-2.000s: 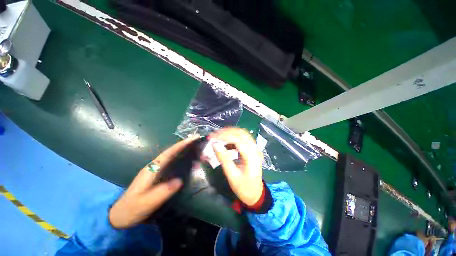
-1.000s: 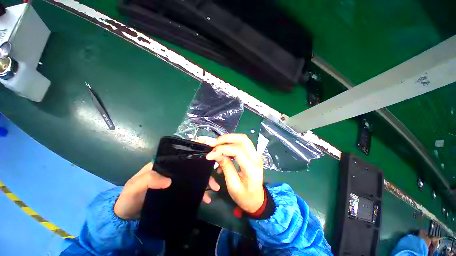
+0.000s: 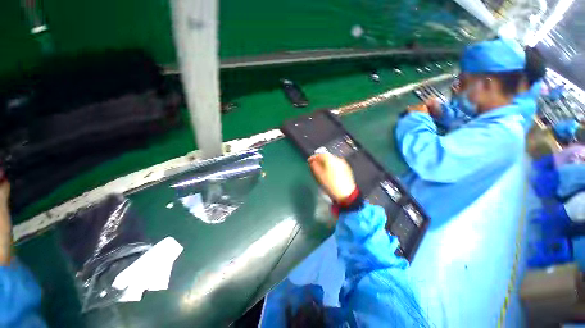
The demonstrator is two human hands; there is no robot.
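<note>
The long black tray (image 3: 369, 168) lies slanted on the bench at centre right. Phone half-assemblies (image 3: 390, 189) with small bright parts sit in its recesses. My right hand (image 3: 333, 176), with a red and black band at the wrist, is over the tray's left side. Its fingers are curled and blurred; whether they grip anything is hidden. My left hand (image 3: 5, 221) is at the far left edge, mostly cut off, beside the dark stack on the line; its fingers cannot be read. The black phone seen earlier in my hands cannot be made out.
A white sheet (image 3: 151, 269) lies over the left plastic bag (image 3: 102, 240). The right plastic bag (image 3: 218, 186) lies below the white post (image 3: 197, 83). Black trays (image 3: 90, 122) and a phone (image 3: 294, 93) are on the conveyor. A person in a blue smock (image 3: 462, 154) works at right.
The view has swung right. My hands have parted: my right hand has moved to the tray, my left hand to the picture's left edge. The black phone is no longer seen between them.
</note>
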